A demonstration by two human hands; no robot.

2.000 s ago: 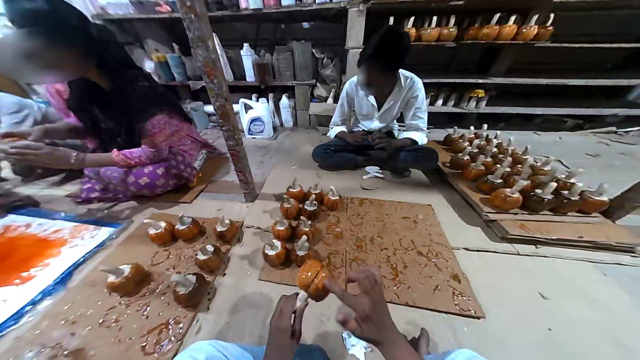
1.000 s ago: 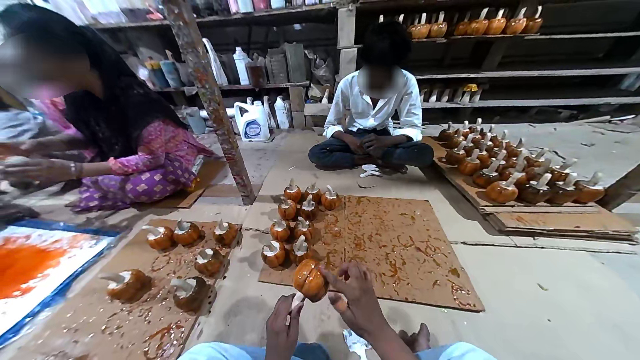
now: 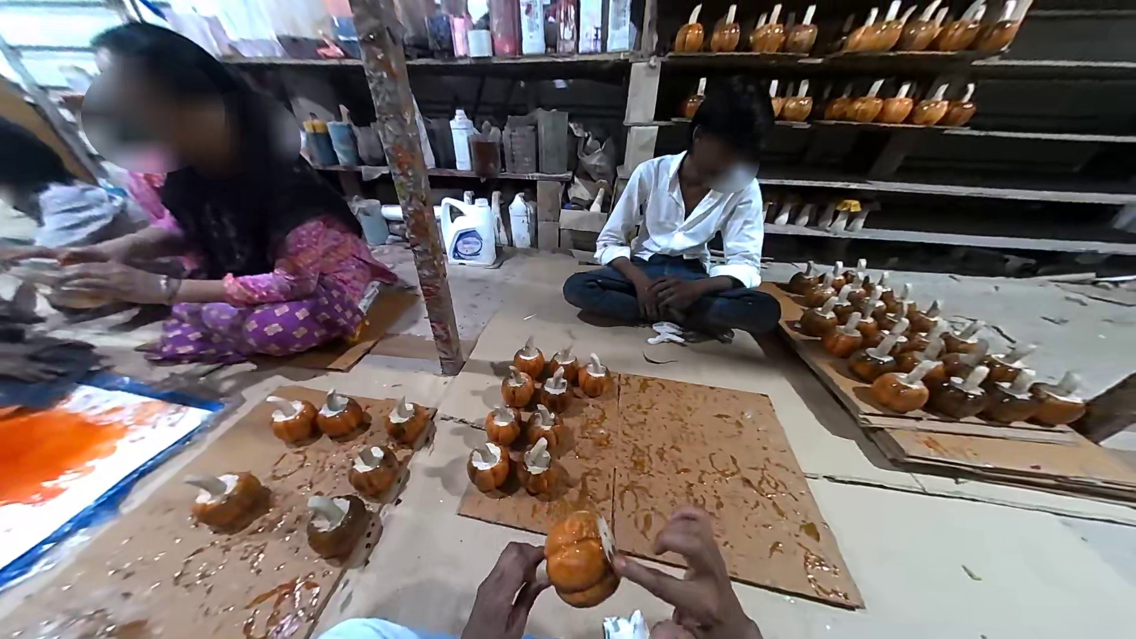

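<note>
My left hand [image 3: 508, 590] grips a small glossy orange ornamental pumpkin [image 3: 579, 561] low in the head view, its white-edged side turned right; the stem is not visible. My right hand [image 3: 688, 577] is at the right side of the pumpkin, index finger touching its pale edge, the other fingers raised. Ahead, several orange pumpkins with pale stems [image 3: 540, 469] stand in a cluster on a stained cardboard sheet [image 3: 710, 479]. More pumpkins [image 3: 337, 525] sit on a cardboard sheet at the left.
A person in a white shirt [image 3: 683, 231] sits cross-legged ahead; another person [image 3: 293, 284] works at left beside a paint-stained post [image 3: 413, 186]. Many pumpkins [image 3: 901, 390] stand on stacked cardboard at right. A white jug [image 3: 470, 232] and shelves [image 3: 852, 186] line the back. White scraps [image 3: 627, 625] lie near my hands.
The pumpkin has turned in my left hand. My right hand's fingers have spread and lifted. The seated person ahead has moved their head toward the right.
</note>
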